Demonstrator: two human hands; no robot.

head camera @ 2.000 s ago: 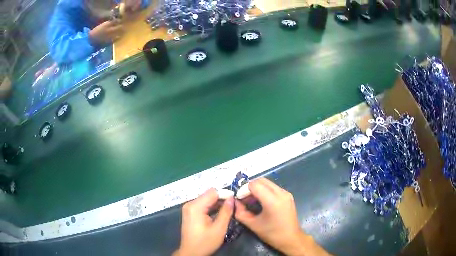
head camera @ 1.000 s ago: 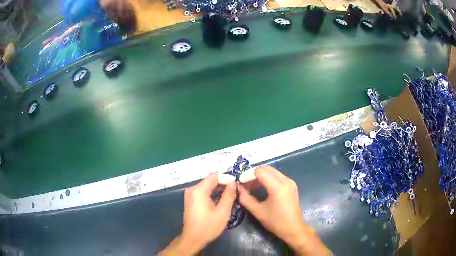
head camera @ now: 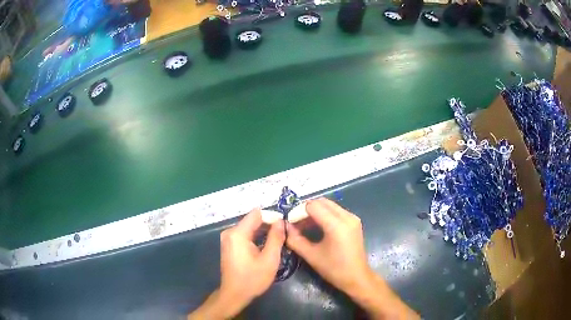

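A small blue circuit board [head camera: 288, 199] sticks up between my fingertips, over the white edge strip. My left hand [head camera: 249, 253] and my right hand [head camera: 332, 244] meet fingertip to fingertip just below it, with white cots on the index fingers. They pinch a thin dark part, perhaps the board's wire; my fingers hide most of it. A black round housing [head camera: 287, 267] lies under my hands on the dark worktop, partly covered.
A green belt [head camera: 250, 137] carries black-rimmed discs [head camera: 176, 63] and upright black cylinders [head camera: 216, 37] along its far side. A pile of blue wired boards [head camera: 473, 194] lies at right, beside a cardboard box [head camera: 523, 144] with more. A person's blue sleeve [head camera: 84, 15] shows at top left.
The discs and cylinders on the belt have shifted left. Both hands have moved up in view with the board, and more of the black housing shows below them. The fingertip pinch looks the same.
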